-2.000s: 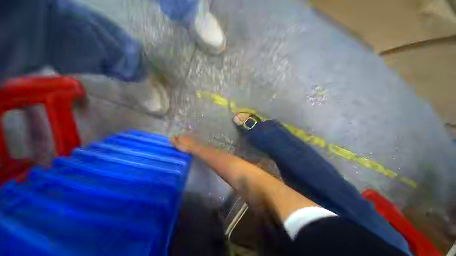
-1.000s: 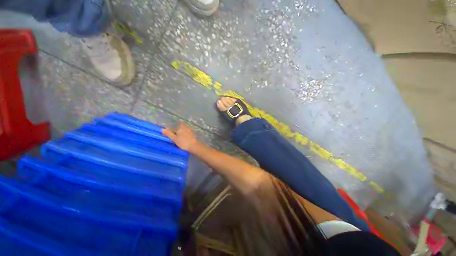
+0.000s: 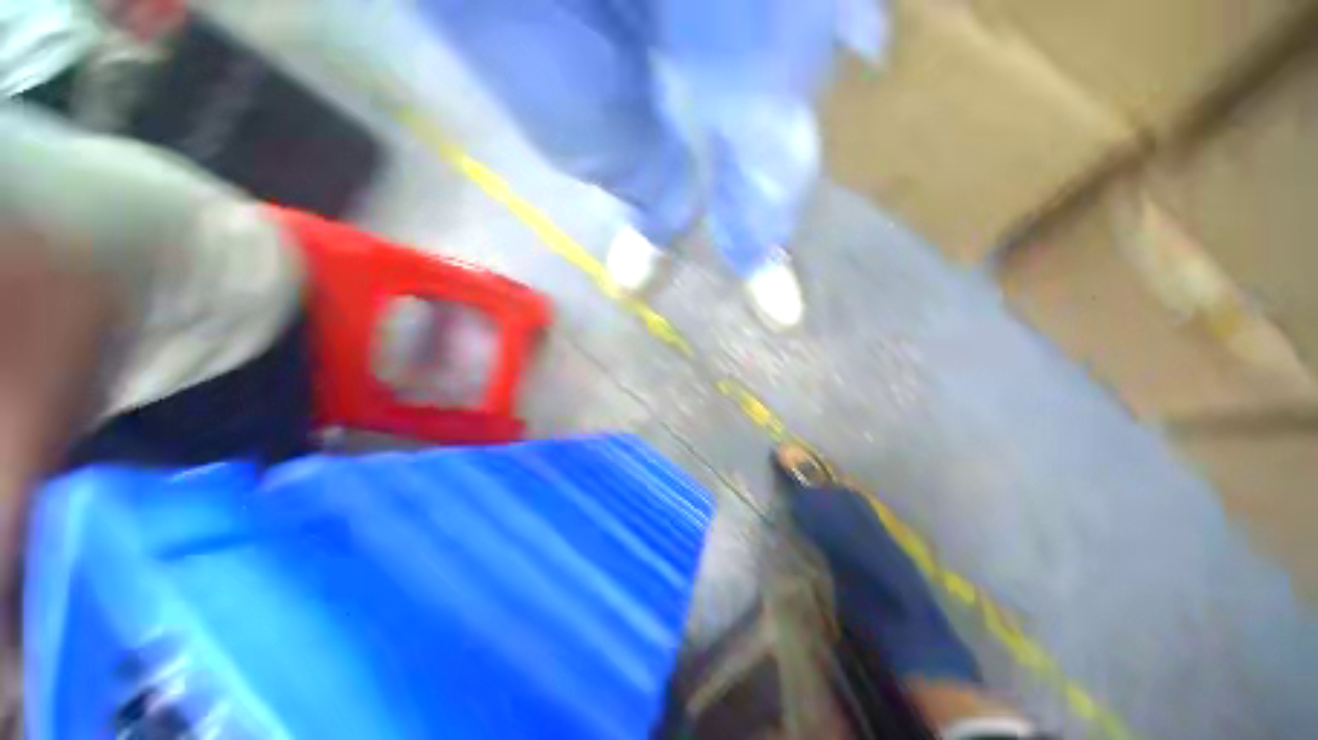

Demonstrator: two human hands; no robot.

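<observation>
A stack of blue plastic trays [image 3: 549, 535] fills the lower left, badly blurred. The inside of the top tray shows at the bottom left, with small dark and silver parts [image 3: 162, 697] in it, too blurred to name. A short piece of my right forearm [image 3: 947, 703] with a white cuff shows at the bottom edge; my right hand is not visible. My left hand is not visible either. No hand of mine can be seen on the trays.
A red plastic stool [image 3: 419, 340] stands behind the stack. A seated person in a pale top [image 3: 203, 275] is at the left. Another person in blue clothing [image 3: 651, 101] stands near the yellow floor line [image 3: 925, 557]. Brown cartons [image 3: 1099, 188] are at the right.
The view has shifted, bringing the top tray's inside and the seated person into view. My right hand, earlier on the stack's edge, has left it and the picture. A person in blue stands farther up.
</observation>
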